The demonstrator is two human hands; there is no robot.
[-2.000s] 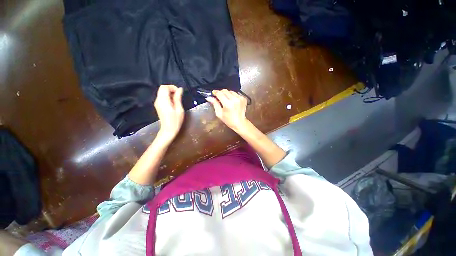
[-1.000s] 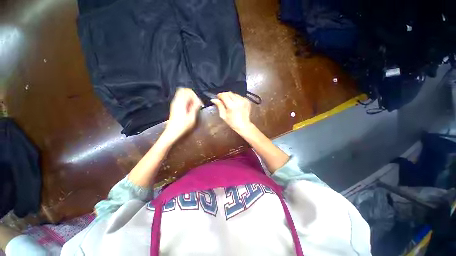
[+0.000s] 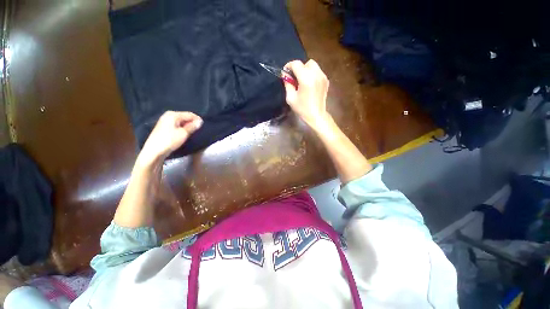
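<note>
A black garment [image 3: 181,66] lies flat on the brown table in front of me, its near edge towards me and its far end cut off by the top of the picture. My right hand [image 3: 309,90] holds thread snips [image 3: 278,72] with silver blades and a red handle, over the garment's right side, the blades pointing up and left. My left hand [image 3: 170,134] is at the garment's near left edge, fingers curled together; it seems to pinch the cloth edge, but the contact is not clear.
A tall dark garment pile [image 3: 410,54] stands at the right, with threads and a white label [image 3: 473,105] at its edge. Another dark garment [image 3: 23,205] lies at the left. Yellow tape [image 3: 410,145] marks the table edge [image 3: 241,175]. Part of a person's arm [image 3: 18,296] shows at lower left.
My hands have moved apart from the garment's near middle edge: the left to the near left, the right up and right with the snips. The garment's near edge has shifted and lies differently.
</note>
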